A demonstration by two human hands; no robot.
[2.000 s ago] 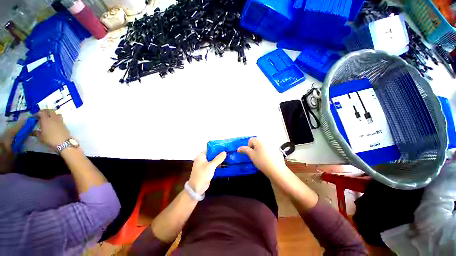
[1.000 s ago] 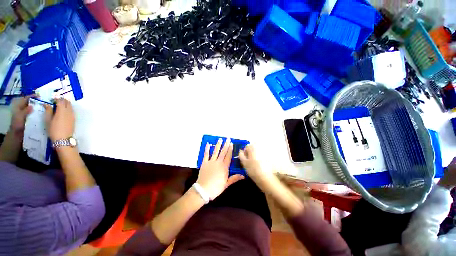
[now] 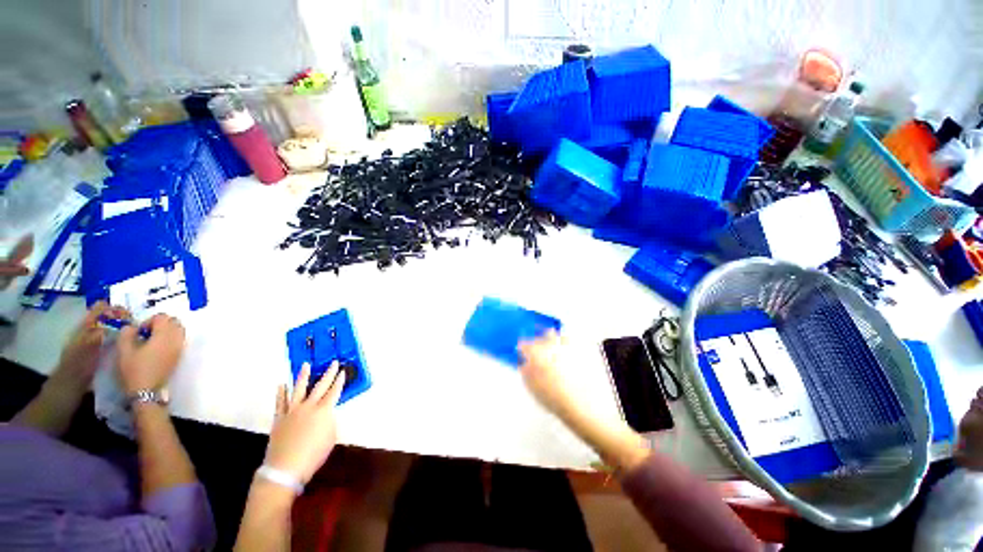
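The filled blue tray (image 3: 329,343) lies on the white table at centre left, with two upright plugs and a black coil at its lower end. My left hand (image 3: 305,426) has its fingers over that lower end and covers part of the coil. My right hand (image 3: 542,364) holds another blue tray (image 3: 501,329) by its right side at the table's middle. This tray is blurred, so its recesses cannot be made out.
Black cable pile (image 3: 420,199) at centre back; blue tray stacks (image 3: 684,178) right of it. Phone (image 3: 636,383) and grey basket (image 3: 706,431) with printed packs at right. A neighbour's hands (image 3: 149,350) work at left, near leaning blue-white packs (image 3: 129,253). Bottles stand by the wall.
The view has tilted up towards the wall. My left hand has moved left with the filled tray. My right hand has taken hold of the loose tray that lay left of the stacks.
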